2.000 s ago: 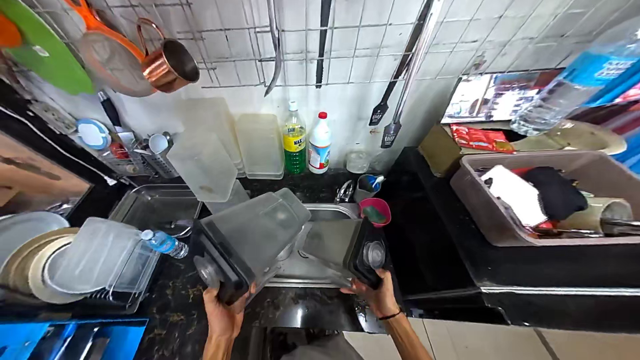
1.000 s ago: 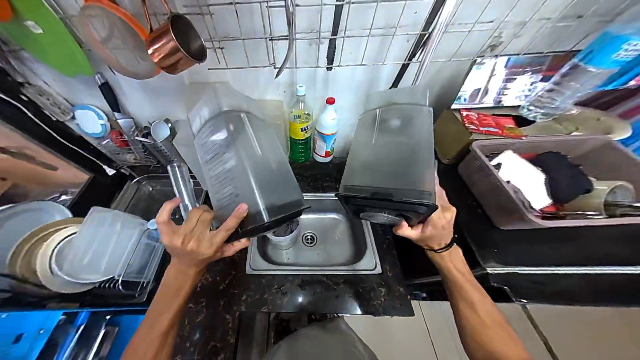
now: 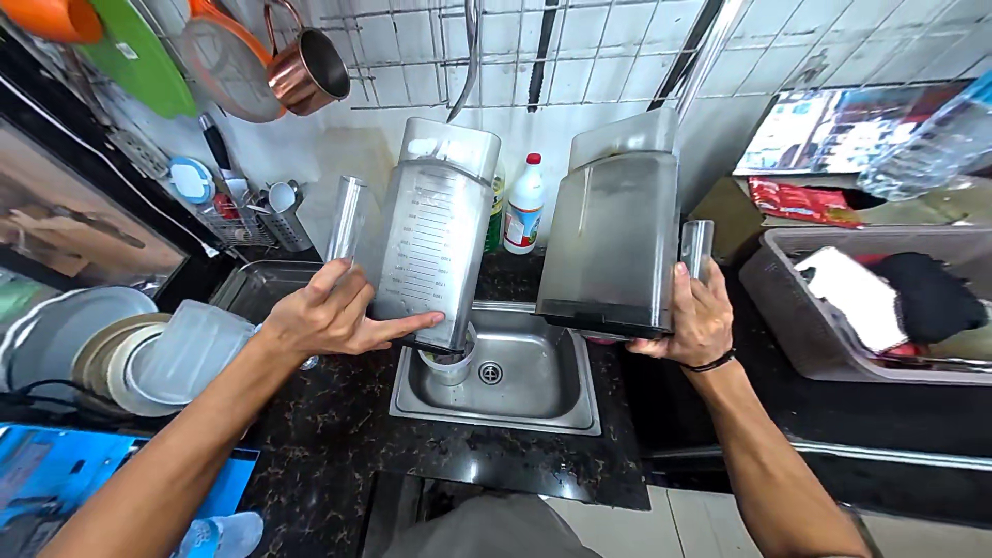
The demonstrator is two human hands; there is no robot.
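Note:
My left hand [image 3: 341, 318] grips a clear plastic container with printed measuring marks [image 3: 426, 240] by its clear handle [image 3: 346, 221], index finger laid along its lower part. My right hand [image 3: 690, 310] holds a second, smoky clear container [image 3: 612, 240] with a black rim, by its clear handle [image 3: 697, 248]. Both containers tilt above the back of a steel sink [image 3: 535, 380], apart from each other. A small white tub [image 3: 451, 370] stands in the sink at its left side, partly hidden by the left container.
Behind stand a white bottle with a red cap [image 3: 525, 209] and a mostly hidden green bottle [image 3: 494, 217]. Stacked plates and bowls [image 3: 124, 356] are at left, a plastic bin of items [image 3: 837, 341] at right. A copper mug [image 3: 308, 74] hangs from the wire grid [image 3: 589, 54].
From low over the sink two seconds ago, both containers have been raised and moved apart. The left one has turned since one second ago, so its printed marks now face the camera.

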